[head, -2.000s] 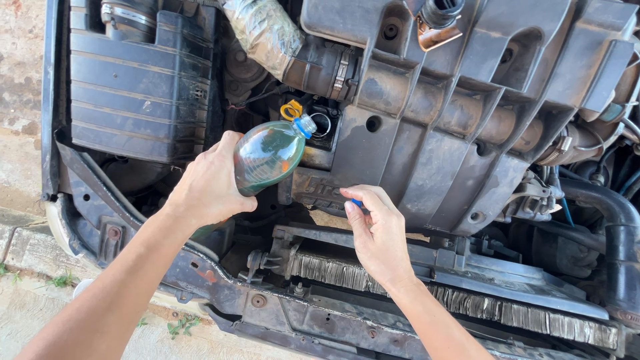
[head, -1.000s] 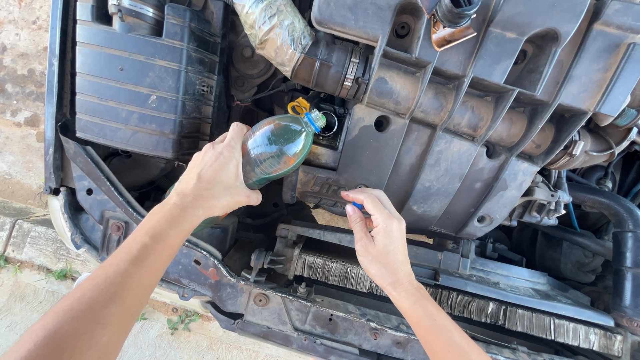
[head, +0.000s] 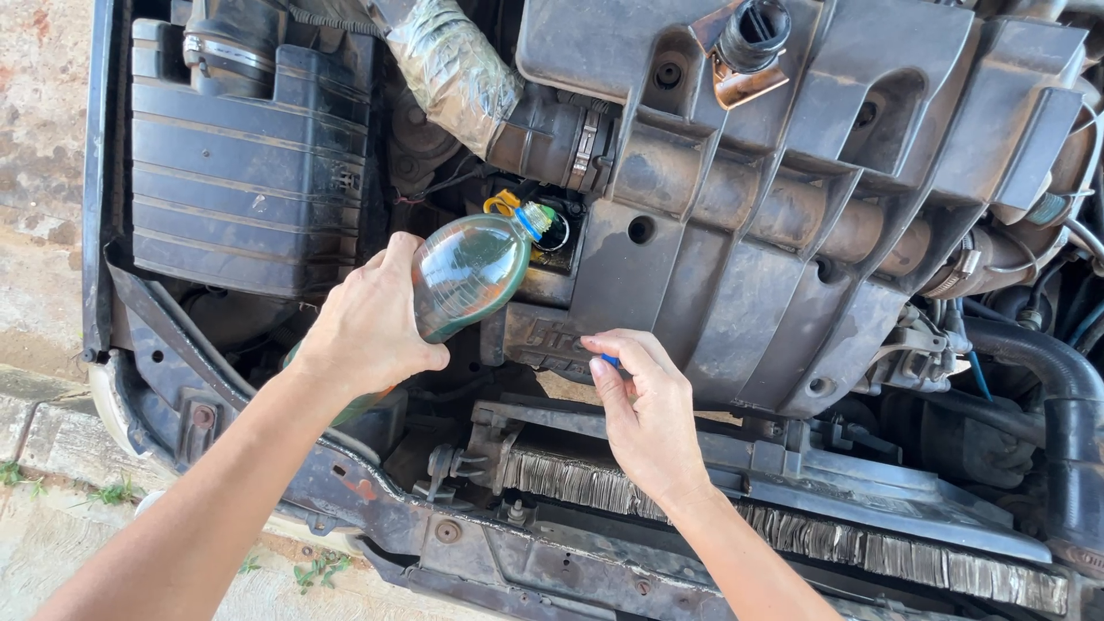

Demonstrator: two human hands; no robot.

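Note:
My left hand is wrapped around a clear plastic bottle with green liquid in it. The bottle lies tilted, its neck with a blue ring pointing up and right at a round opening in the engine. Whether liquid is flowing cannot be told. Beside the neck sits a yellow dipstick handle. Between thumb and fingers of my right hand is a small blue cap, mostly hidden, held over the lower edge of the black plastic engine cover.
A ribbed black air filter box is at left, with a tape-wrapped hose to its right. An open black filler neck stands on the cover's top. The radiator and the car's front crossmember run below my hands.
My left hand still holds the tilted bottle at the opening, and my right hand still pinches the blue cap. The view has shifted slightly.

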